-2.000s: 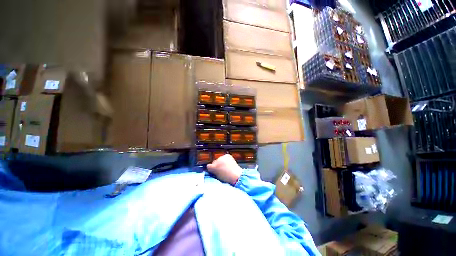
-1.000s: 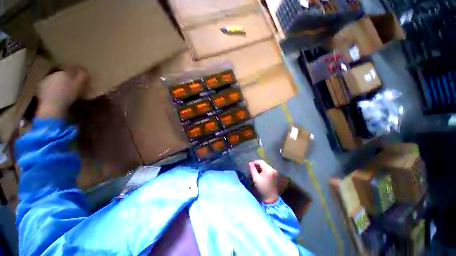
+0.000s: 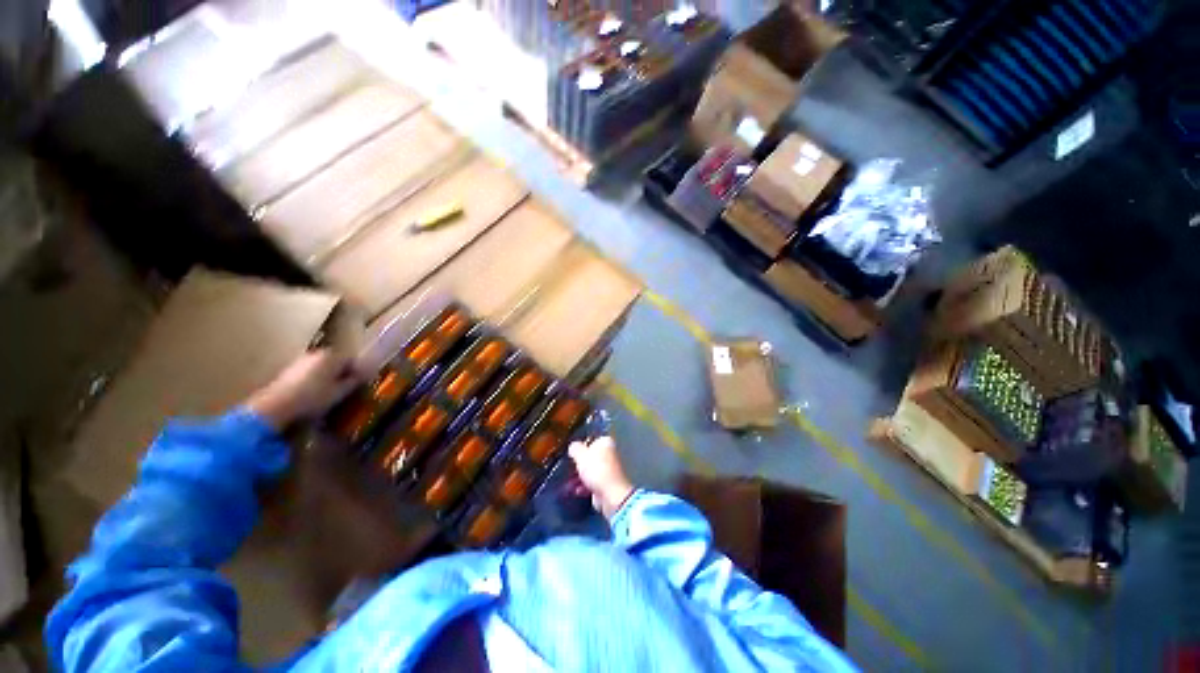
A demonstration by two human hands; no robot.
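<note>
A clear blister tray (image 3: 463, 418) of orange-and-black coil parts lies tilted in view over the cartons, in front of me. My left hand (image 3: 305, 385) grips its left edge; the fingertips are blurred. My right hand (image 3: 601, 473) is closed on its right edge. A brown cardboard sheet or flap (image 3: 224, 348) is just beyond my left hand. A yellow box cutter (image 3: 438, 218) lies on the closed cartons (image 3: 382, 184) beyond the tray.
An open empty carton (image 3: 796, 546) stands at my right. A small carton (image 3: 745, 384) lies on the grey floor by yellow lines. Tray stacks (image 3: 619, 79), boxes with crumpled clear film (image 3: 879, 217), and a loaded pallet (image 3: 1007, 526) stand farther right.
The view has turned to the right. My left hand has left the large cardboard piece and come to the tray's left edge. My right hand has closed on its right edge.
</note>
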